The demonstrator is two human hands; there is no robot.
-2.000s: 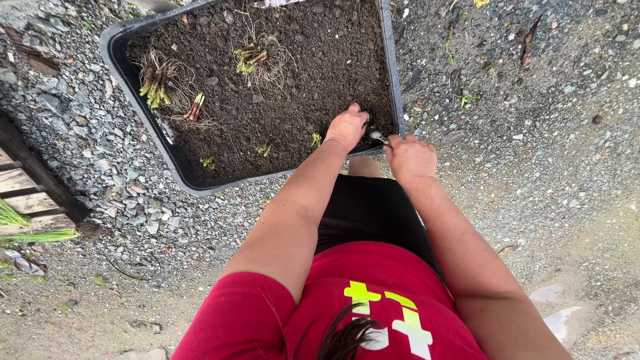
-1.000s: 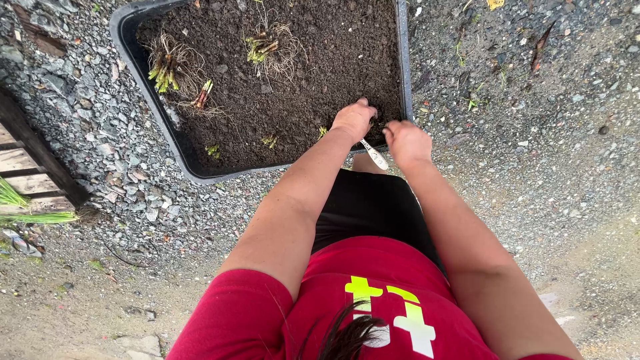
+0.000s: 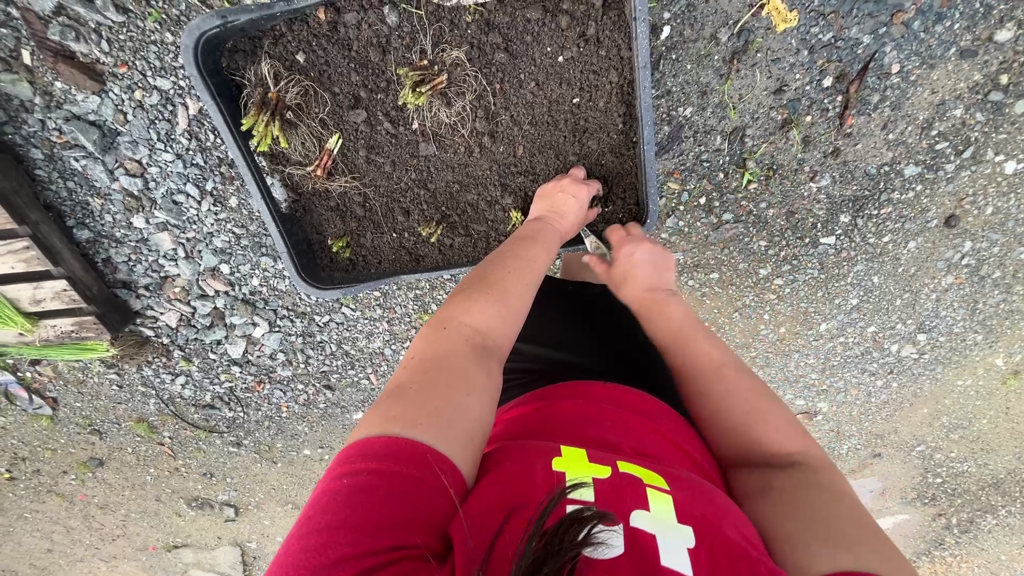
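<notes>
My left hand [image 3: 566,202] is down at the soil in the near right corner of a black plastic tub [image 3: 649,120], its fingers bent beside a bit of green stem. What the fingertips touch is hidden. Just right of it my right hand [image 3: 638,260] has thumb and fingers around the handle of a metal spoon [image 3: 594,243], whose front end is hidden by the left hand. Short cut green stems [image 3: 515,218], [image 3: 431,231], [image 3: 340,246] stand in the soil along the near side. Rooted stem bunches [image 3: 266,120], [image 3: 422,83] and a small reddish one [image 3: 326,157] lie farther back.
Gravel [image 3: 184,248] surrounds the tub. A wooden pallet [image 3: 60,248] is at the left, with long green leaves [image 3: 60,350] at its near end. A yellow leaf [image 3: 780,14] and a brown one [image 3: 856,90] lie at the right.
Two seconds ago my right hand held the spoon with its bowl showing. One second ago its fingers were at the soil, off the handle; now they are back at the handle. My left hand stays in the corner.
</notes>
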